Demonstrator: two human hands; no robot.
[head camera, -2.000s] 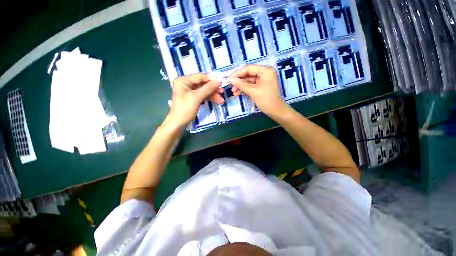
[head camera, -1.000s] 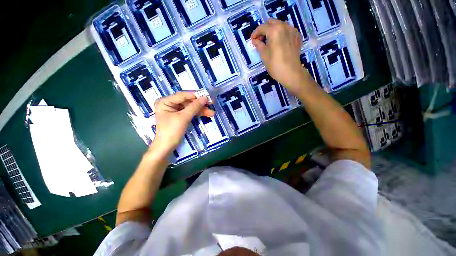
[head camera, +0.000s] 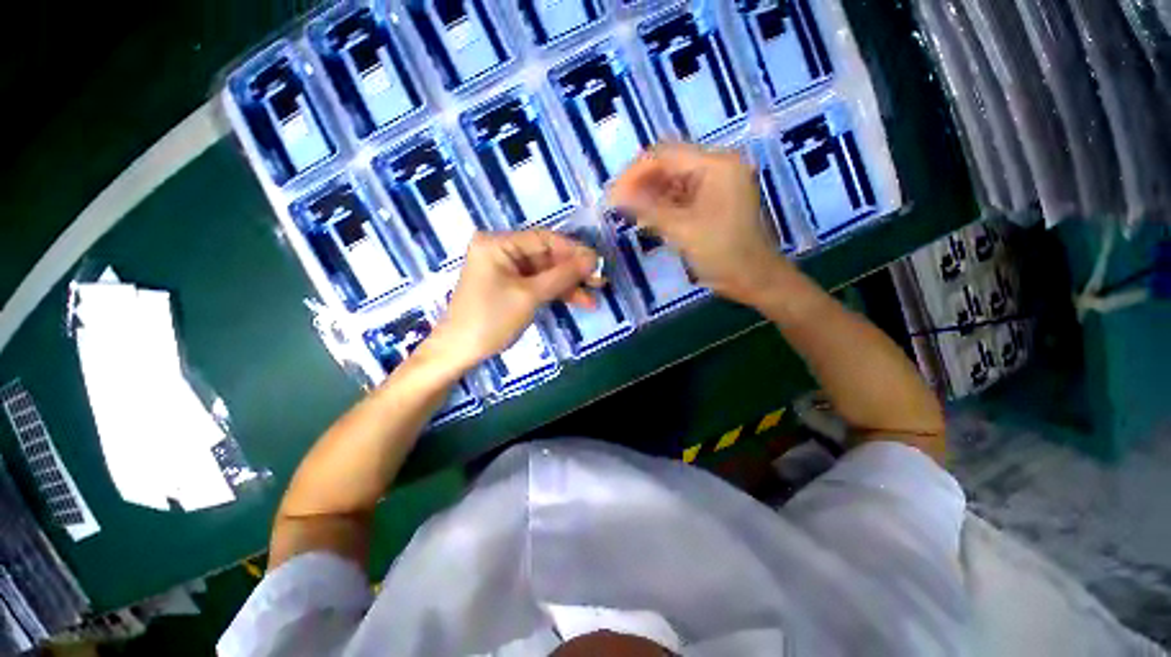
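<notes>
A clear blister tray (head camera: 293, 229) lies on the green bench with pale blue modules (head camera: 529, 173) in its pockets, each with a black pattern at its upper end. My left hand (head camera: 520, 285) is above the front row and pinches a small whitish adhesive sheet (head camera: 596, 266) between thumb and finger. My right hand (head camera: 700, 212) is just to the right, over the front-row pockets, blurred, with its fingertips close together. Whether it holds a small piece cannot be seen. The hands do not touch. They hide parts of several modules.
A loose pile of white sheets (head camera: 139, 392) with shiny film scraps lies on the left of the bench. A sheet of small black rectangles (head camera: 49, 460) is at the far left. Grey layered trays (head camera: 1047, 109) stand at the upper right. More filled trays (head camera: 972, 308) are below the bench edge at right.
Since one second ago, my right hand has come down from an upper pocket toward my left hand. My left hand has moved right over the front row, still pinching the small sheet.
</notes>
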